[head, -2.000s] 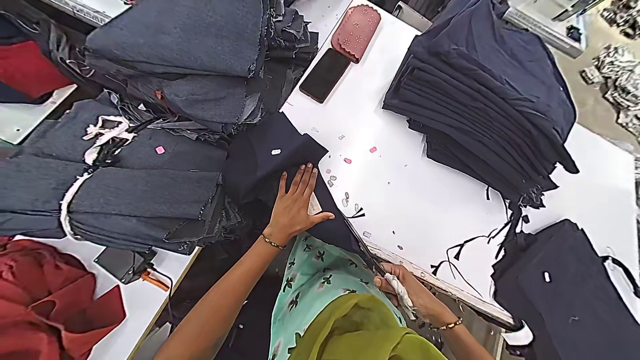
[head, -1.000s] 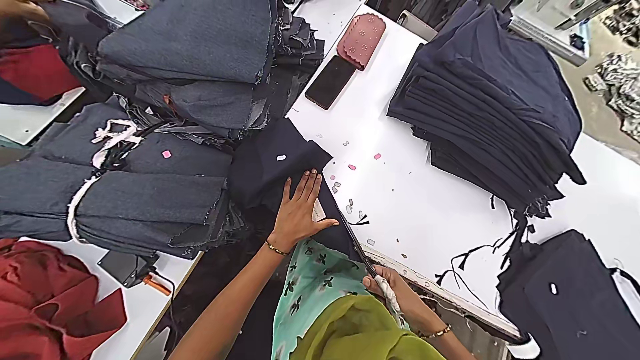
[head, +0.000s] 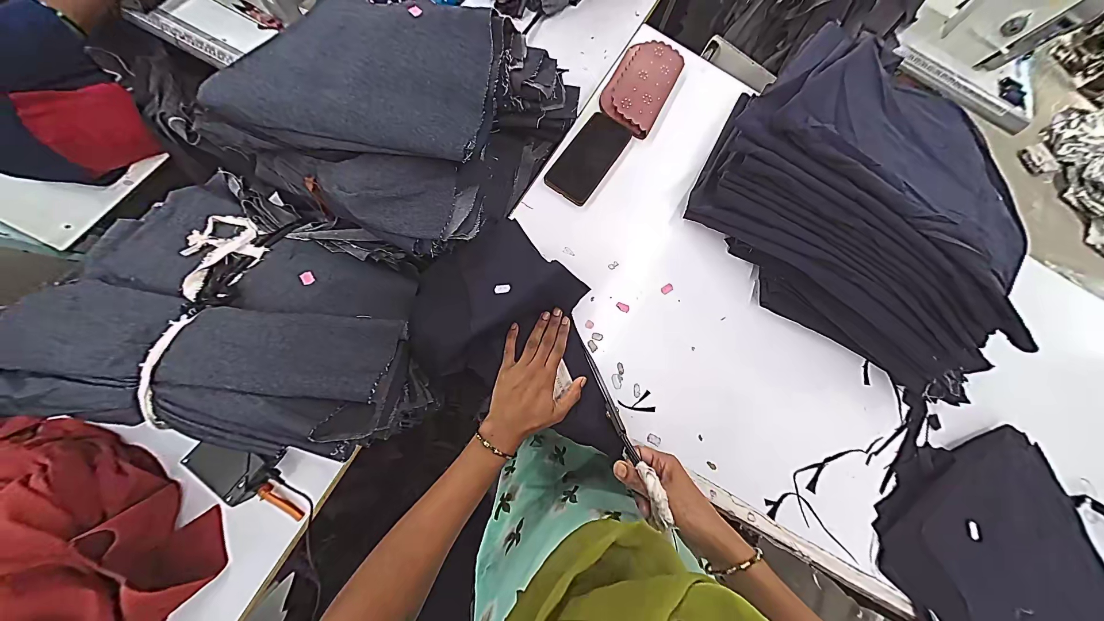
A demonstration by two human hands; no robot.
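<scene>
My left hand lies flat, fingers spread, on a dark navy fabric piece that bears a small white sticker. The piece rests over the table's edge, beside the denim stacks. In my right hand is a pair of scissors with cloth-wrapped handles, its blades along the right edge of the navy fabric. Whether the blades are apart cannot be told. Small pink and clear stickers and thread bits lie on the white table just right of the blades.
Denim stacks and a tied denim bundle stand left, above red cloth. A phone and pink case lie ahead. A tall navy fabric stack and a smaller pile are right. A person's sleeve shows top left.
</scene>
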